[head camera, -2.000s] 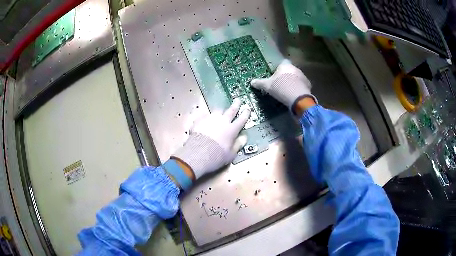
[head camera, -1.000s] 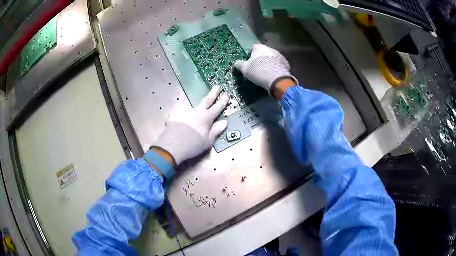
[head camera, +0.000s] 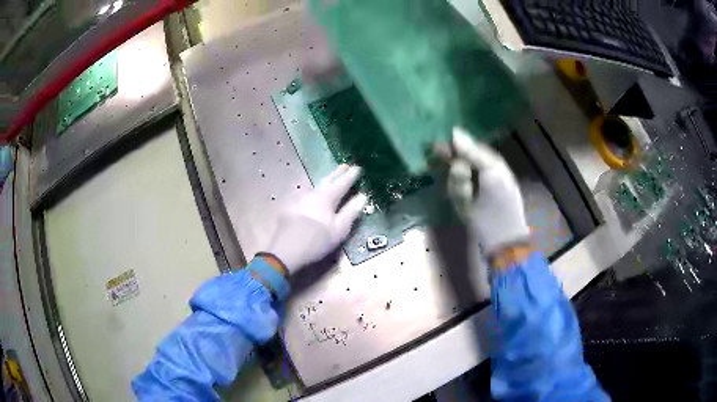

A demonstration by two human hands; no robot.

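The PCB panel point(head camera: 346, 126) lies in the pale green fixture point(head camera: 295, 141) on the perforated metal table. My left hand point(head camera: 314, 220), in a white glove, rests with its fingertips at the panel's lower left edge and holds nothing. My right hand point(head camera: 491, 192), also gloved, grips the near lower edge of the green cover plate point(head camera: 424, 71). The plate is raised and tilted above the fixture, blurred, and hides the upper right part of the panel.
A second green plate point(head camera: 88, 90) lies on the other table at the upper left. A keyboard point(head camera: 597, 31) is at the upper right. Yellow rings point(head camera: 613, 142) sit on the machine's right side, beside clear trays with small boards point(head camera: 641, 188). A red edge crosses the upper left.
My right hand has left the panel and taken hold of the cover plate, which has moved from the upper right to above the fixture. My left hand stays by the panel's lower left.
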